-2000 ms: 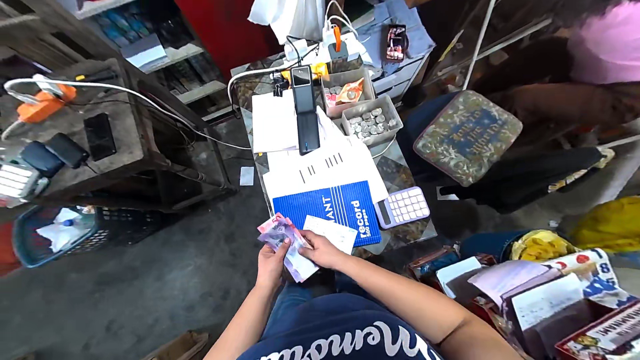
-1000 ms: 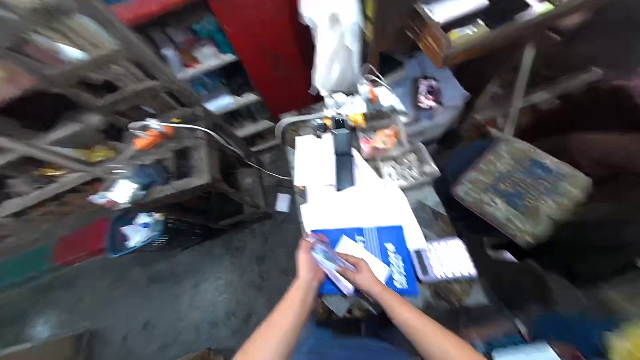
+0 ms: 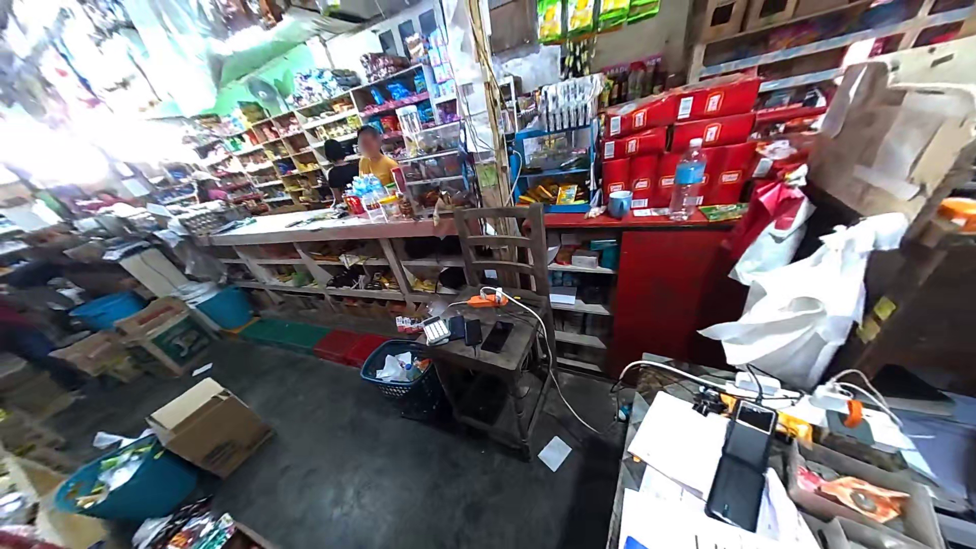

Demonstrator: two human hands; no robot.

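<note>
Neither of my hands shows in the head view now. At the lower right, a table holds white papers (image 3: 679, 442) and a black phone in an open flip case (image 3: 741, 465). Right of the phone is an open box (image 3: 862, 488) with an orange and red packet in it. White power adapters and cables (image 3: 759, 383) lie along the table's back edge. A wooden chair (image 3: 503, 305) in the middle bears an orange extension socket (image 3: 488, 300), a calculator (image 3: 436, 330) and several phones, one of them a black phone (image 3: 498, 336).
A blue basket of rubbish (image 3: 400, 370) stands left of the chair. An open cardboard box (image 3: 210, 427) and a teal tub (image 3: 126, 480) are on the floor at left. Behind runs a long counter (image 3: 328, 229); a person in yellow (image 3: 376, 164) is beyond it. White plastic bags (image 3: 816, 297) hang at right.
The view has swung up and left, far across the shop. My hands, which held banknotes over the blue record book in the earlier frames, have left the view.
</note>
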